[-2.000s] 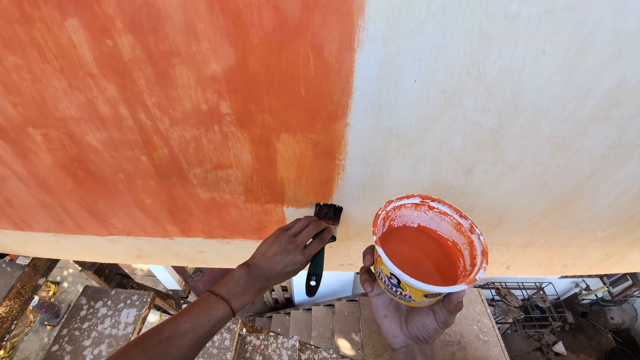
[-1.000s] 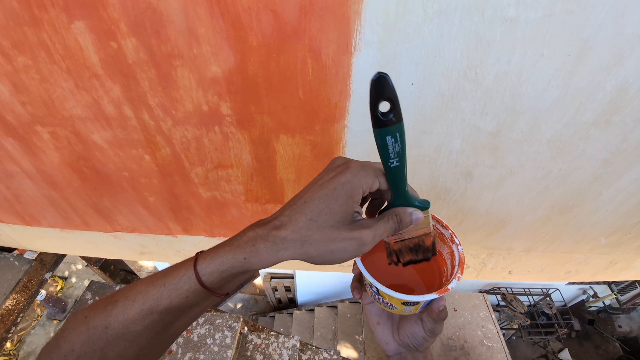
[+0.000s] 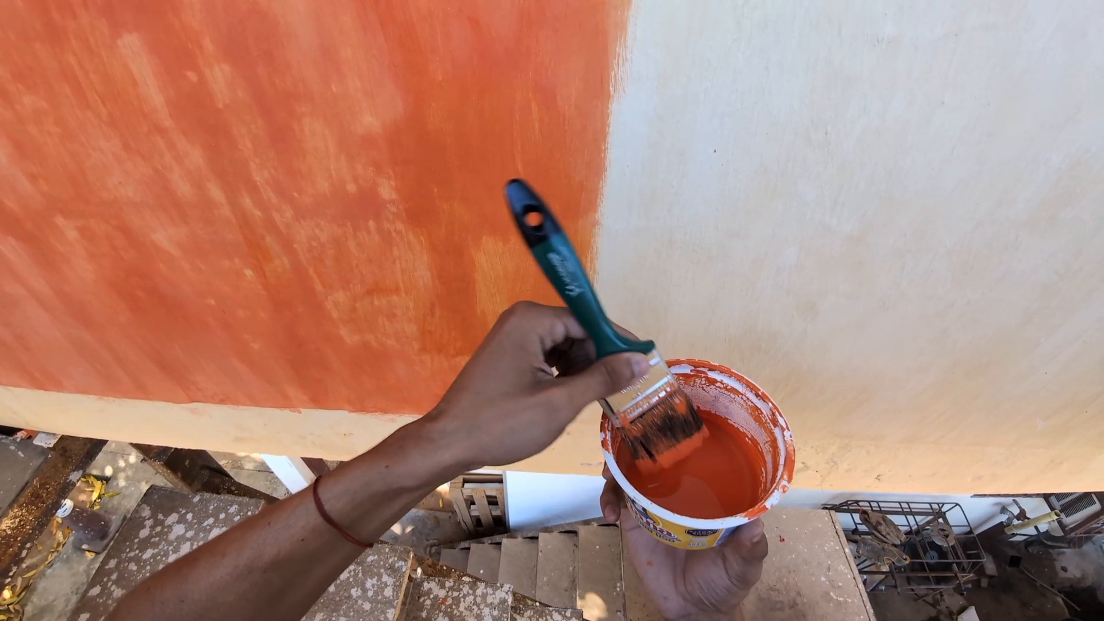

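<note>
My left hand [image 3: 517, 379] comes in from the lower left, a thin red band at its wrist, and grips a flat paintbrush [image 3: 573, 280] by its metal ferrule. The dark green and black handle slants up to the left, and the dark bristles, coated with orange, point down into the paint. From beneath, my right hand [image 3: 690, 569] holds a plastic tub [image 3: 783, 431], white-rimmed with a yellow printed side. Orange paint [image 3: 720, 470] lies inside it, and smears mark the rim. Behind both hands is a wall, its left part orange [image 3: 302, 216] and its right part whitish [image 3: 845, 241].
A pale strip [image 3: 216, 423] runs along the wall's lower edge. Paint-spotted slabs [image 3: 172, 535] lie below at left, and concrete steps [image 3: 556, 561] descend at bottom centre. A wire metal rack [image 3: 931, 535] stands at lower right. A wooden crate [image 3: 479, 504] sits near the steps.
The brush was at the wall's lower edge two seconds ago, bristles up. It then moved right to over the tub, and its bristles are now down in the tub, its handle tilted left.
</note>
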